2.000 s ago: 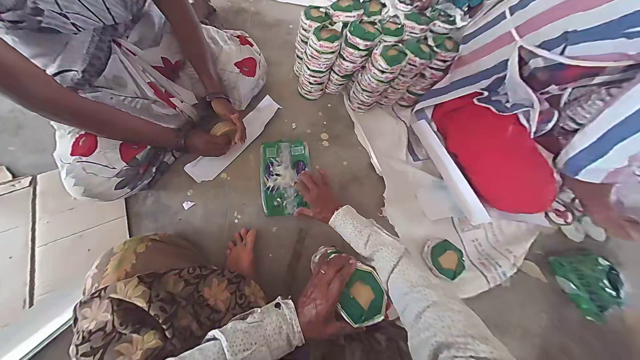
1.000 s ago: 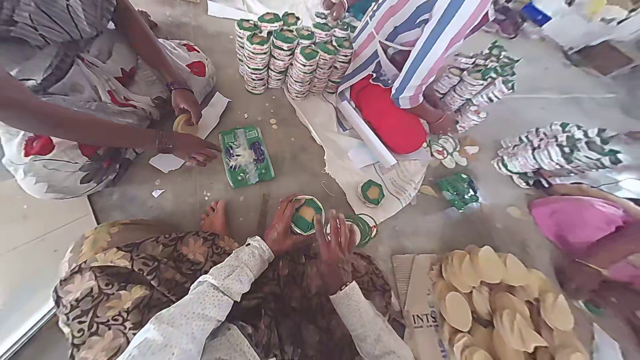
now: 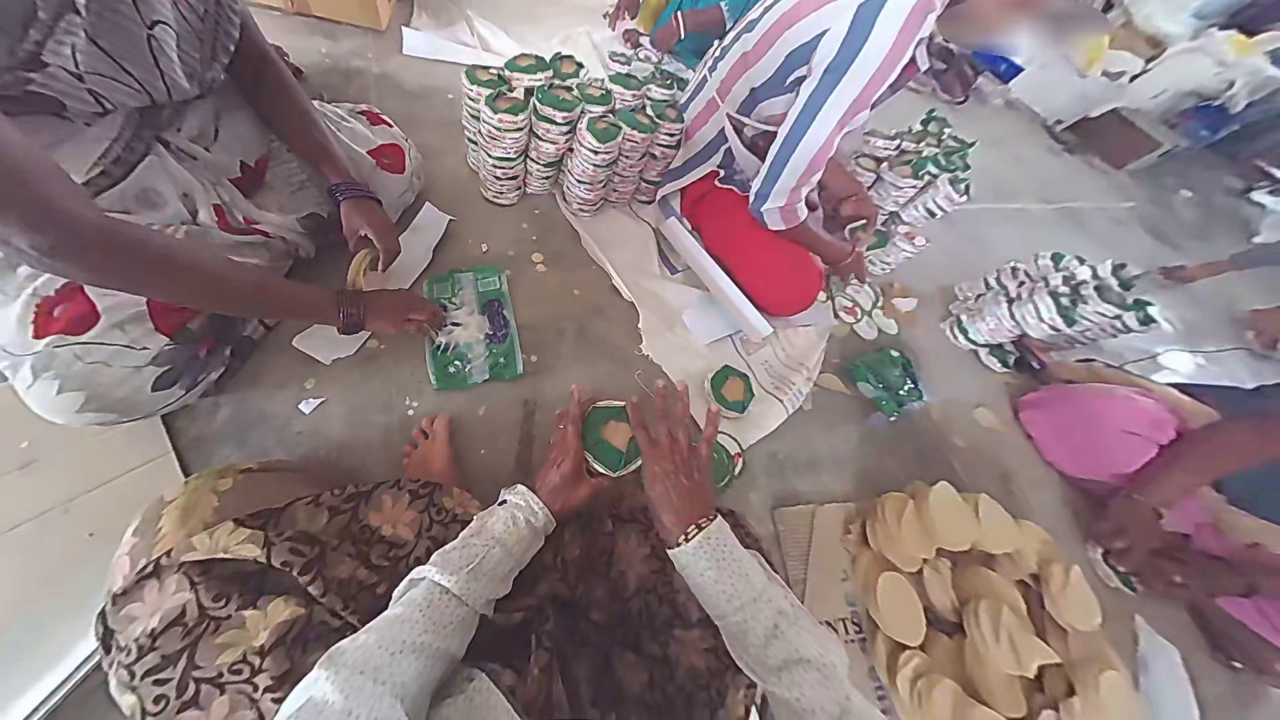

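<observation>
A round packet with a green wrapper and a tan centre [image 3: 611,438] sits between my hands. My left hand [image 3: 568,465] is at its left side, fingers pointing up and away. My right hand [image 3: 675,462] lies flat with fingers spread at its right side. Both hands appear to touch the packet's edges; whether they bear its weight cannot be told. Just right of my right hand, a green round piece [image 3: 728,464] is partly hidden by my fingers. A similar green packet [image 3: 731,391] lies beyond it on a white sack [image 3: 640,262].
Stacks of round green-and-white packets [image 3: 590,140] stand ahead. A green plastic wrapper [image 3: 474,328] lies at front left, touched by a co-worker's hand [image 3: 400,312]. Tan oval discs [image 3: 980,590] are heaped at right. Other people sit left and right, near more packets [image 3: 1050,305].
My left hand has moved from the packet's upper left to its left side. The co-worker's hand at left now reaches onto the green wrapper, where my right hand was two seconds ago. The view has shifted right.
</observation>
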